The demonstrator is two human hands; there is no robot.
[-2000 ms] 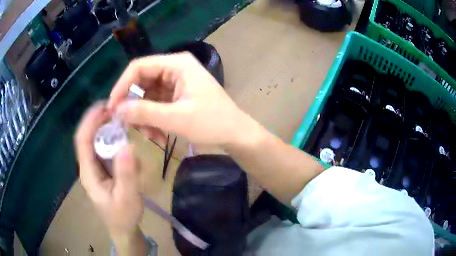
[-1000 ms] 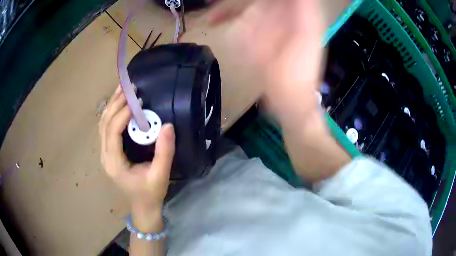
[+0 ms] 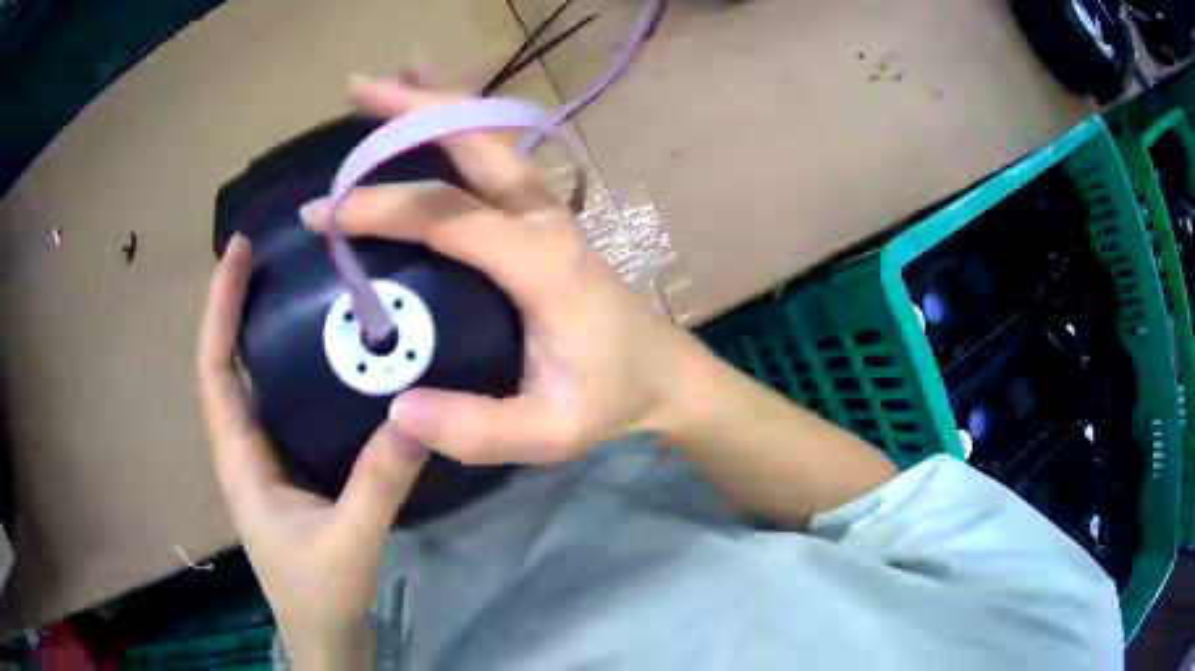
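Observation:
A black wheel-shaped housing is held between my two hands, its side with the cable exit facing up. A white flange with small holes sits on it. A pale lilac ribbon cable comes out through the flange's middle and arcs up to the right. My left hand grips the housing from the left and below, thumb near the flange. My right hand is on the housing's right side, thumb just below the flange, with fingers around the cable. Whether the fingers pinch the cable is unclear.
The bench top is brown cardboard with shiny tape. Thin dark sticks and another ribbon cable lie beyond the housing. A green crate with black units is at the right. A black unit is at the upper right.
My right hand has come down from its blurred position onto the housing. The housing is turned so the flange faces up more. The cable now bends to the right. The view has shifted.

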